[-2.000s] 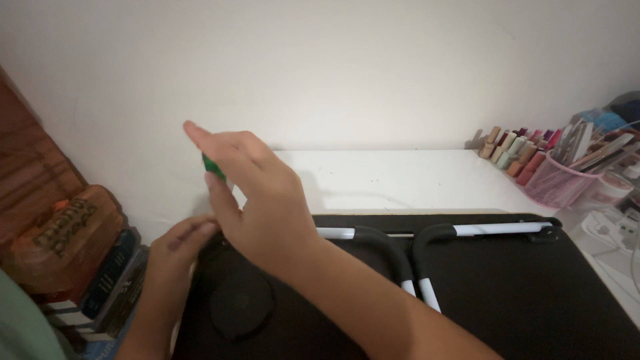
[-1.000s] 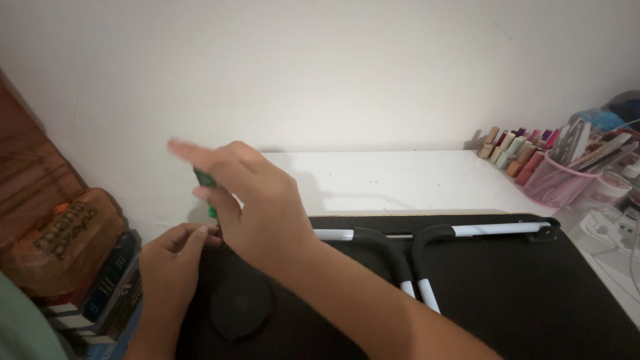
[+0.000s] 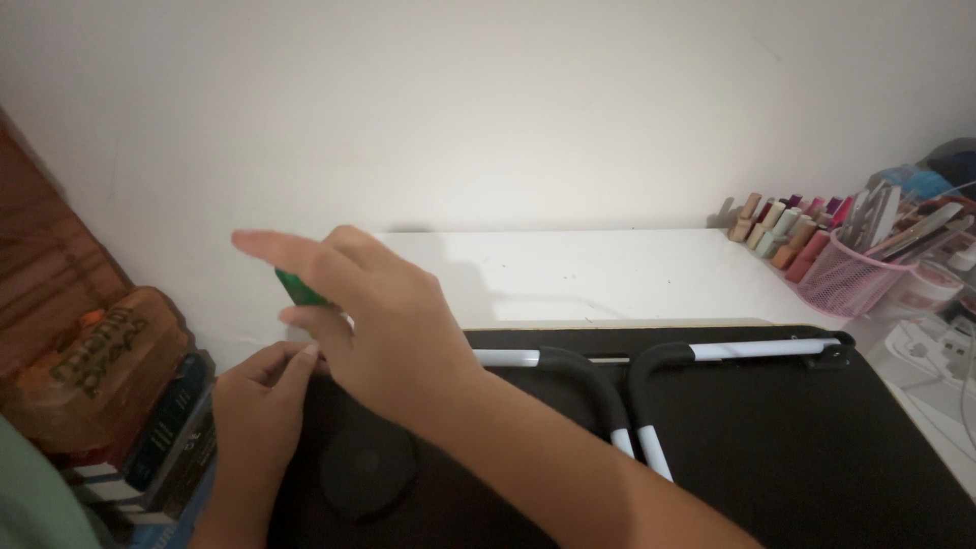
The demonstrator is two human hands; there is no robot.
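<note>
My right hand grips a green handle, likely of a screwdriver, between thumb and fingers, its index finger stretched out to the left. Just below it, the thumb and fingertips of my left hand are pinched together near the board's back left corner; whether something small is between them is hidden. Both hands are over a black folding table lying underside up, with white metal tube legs folded against it. A round black recess or disc shows beside my left wrist.
A white desk lies under the folding table, against the wall. Nail polish bottles and a pink mesh cup of tools stand at the right, near white cables. Books and a brown bag are stacked at left.
The fingers of my right hand have shifted about the green handle, which has tilted. My left hand has stayed low by the corner, its fingers drawn together.
</note>
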